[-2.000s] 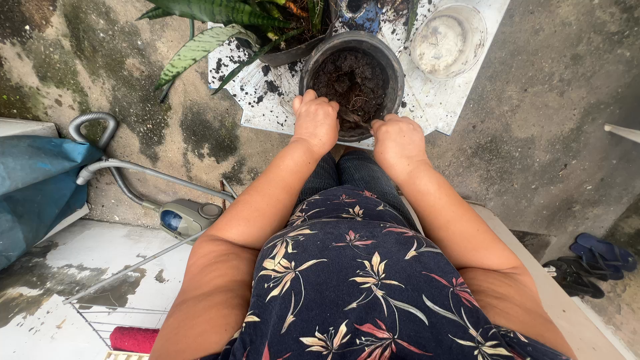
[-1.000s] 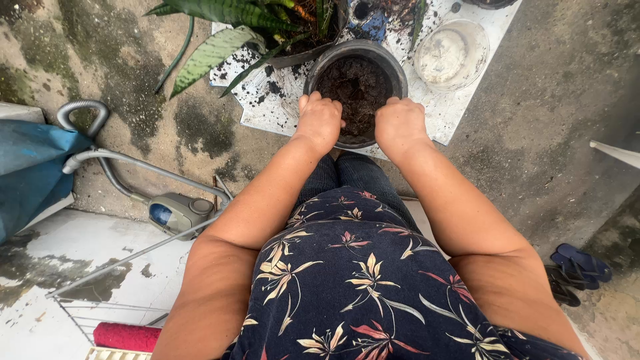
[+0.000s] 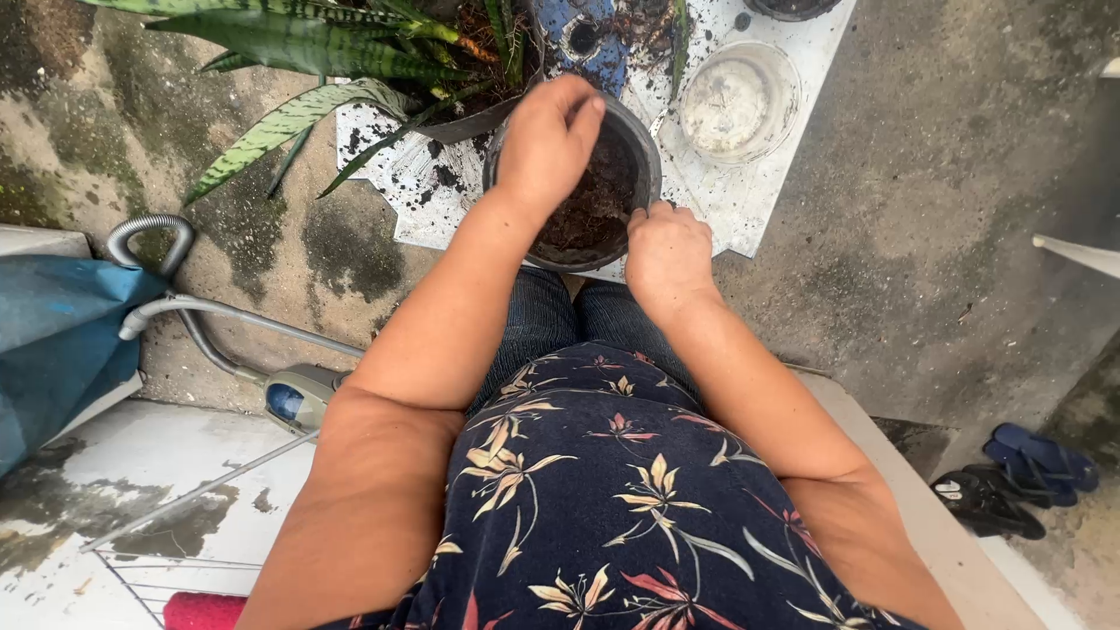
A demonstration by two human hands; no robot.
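A round dark plastic pot [image 3: 646, 149] with brown soil [image 3: 588, 210] in it stands just beyond my knees. My right hand [image 3: 669, 254] grips its rim at the near right side, fingers curled over the edge. Over the pot's left part reaches my left hand [image 3: 556, 131], thumb and fingers bent near the far rim; whether it holds anything cannot be told. Beyond it on the left, a snake plant [image 3: 306, 48] with roots showing sits in a larger dark container [image 3: 472, 125]. A whitish clear plastic tub [image 3: 740, 103] stands to the right of the pot.
Soil-strewn white sheeting [image 3: 411, 188] lies under the pots on the concrete floor. A blue, soil-marked object [image 3: 604, 44] lies beyond the pot. At left are a vacuum cleaner [image 3: 302, 398], its hose and a blue cover [image 3: 61, 341]; dark flip-flops [image 3: 1041, 464] lie at right.
My left hand has moved from the pot's near left side to its far left part. My right hand has shifted down the right rim, nearer to me.
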